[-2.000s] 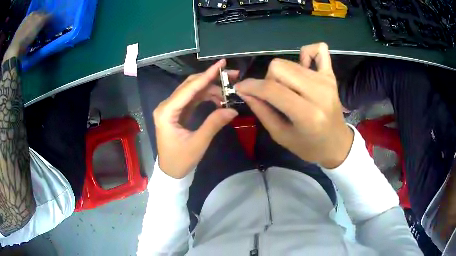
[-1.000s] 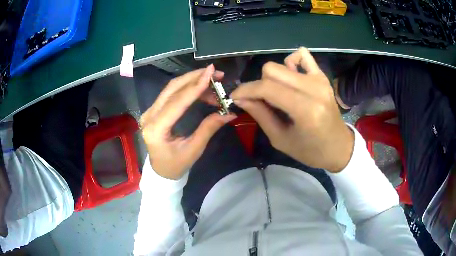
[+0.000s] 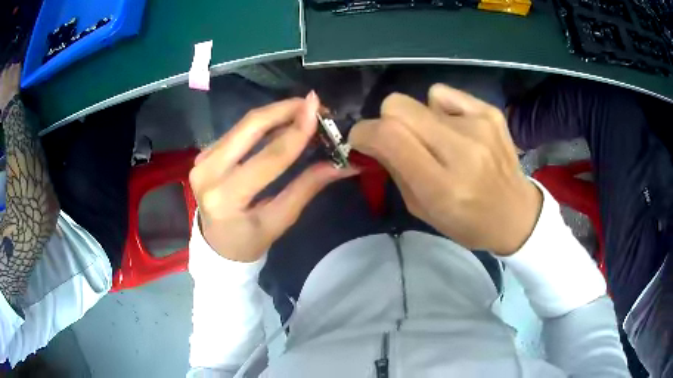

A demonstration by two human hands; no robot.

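Note:
A small dark circuit board module (image 3: 331, 139) with white and silver parts is held above my lap, seen nearly edge-on and tilted. My left hand (image 3: 254, 181) grips it by its two ends between thumb and fingers. My right hand (image 3: 450, 166) has its thumb and index finger pinched at the module's right face, at a small white part (image 3: 344, 150). The right fingertips hide part of it, so I cannot tell whether the part is seated.
A green table (image 3: 413, 40) carries a black tray (image 3: 616, 33) at right, an orange-yellow patch (image 3: 505, 7) and a blue bin (image 3: 88, 44) with black parts at left. A white tag (image 3: 200, 65) hangs at the edge. A tattooed arm (image 3: 26, 199) is at left; red stools (image 3: 125, 251) flank me.
The view has shifted, so the table sits higher. My left hand has moved slightly left and the module is more tilted than at first. The neighbour's tattooed arm has reappeared at left, lower than at first.

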